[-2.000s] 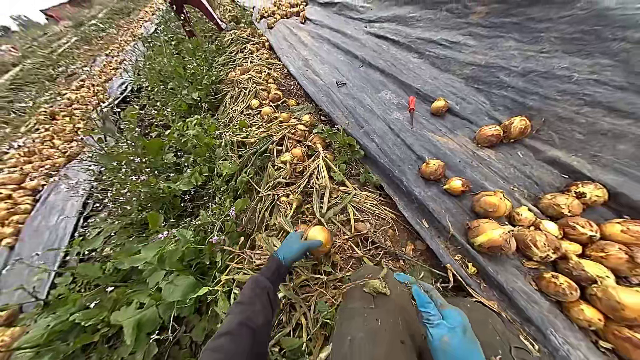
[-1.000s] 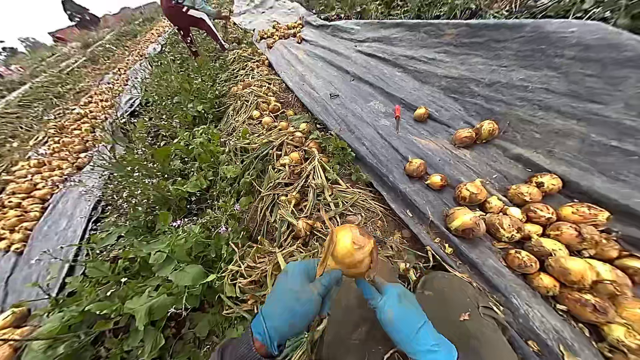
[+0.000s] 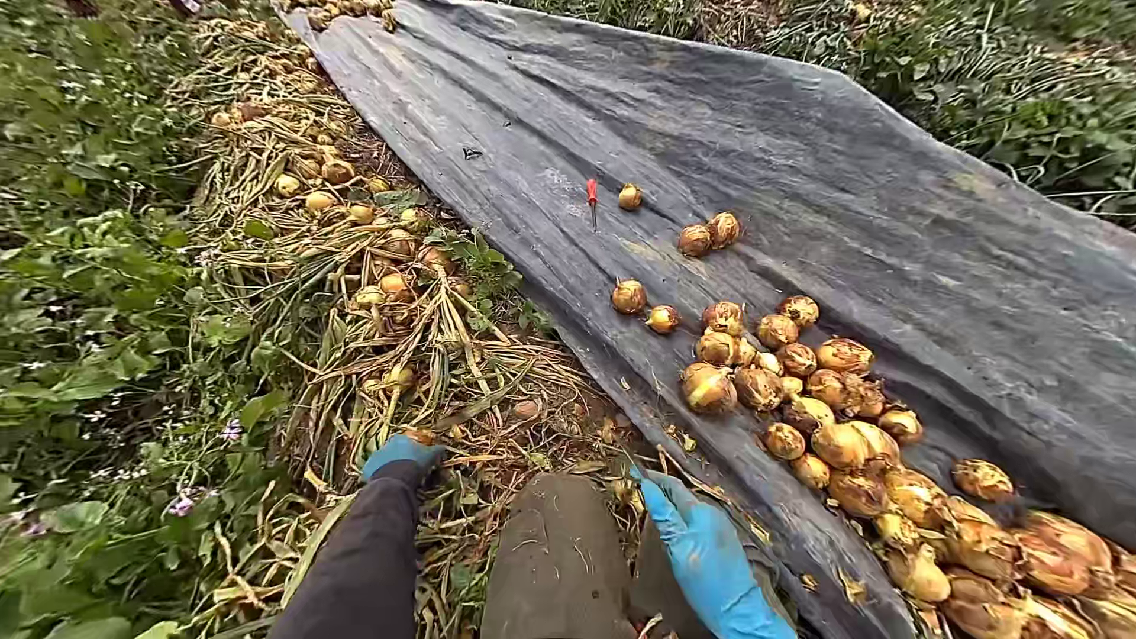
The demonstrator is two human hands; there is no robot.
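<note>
My left hand [image 3: 404, 454], in a blue glove, reaches down into the dry onion tops [image 3: 444, 355] just left of my knees. A brownish onion [image 3: 424, 437] shows at its fingertips; whether the fingers close on it cannot be told. My right hand [image 3: 706, 555], gloved in blue, is beside my right knee near the sheet's edge. Its fingers point up and left, and what lies under them is hidden. To the right, many onions [image 3: 839, 444] lie heaped on a dark plastic sheet [image 3: 799, 222]. A tool with a red handle [image 3: 592, 191] and a thin metal shaft rests farther up the sheet.
Onions with dry leaves [image 3: 319, 201] run in a row ahead, left of the sheet. Green flowering weeds [image 3: 115, 355] border the row on the left. More onions [image 3: 342, 9] sit at the sheet's far end. My knees [image 3: 559, 550] are at bottom centre.
One second ago both hands held an onion together before my knees; now they are apart, the left down among the tops and the right by my knee. The view has swung right.
</note>
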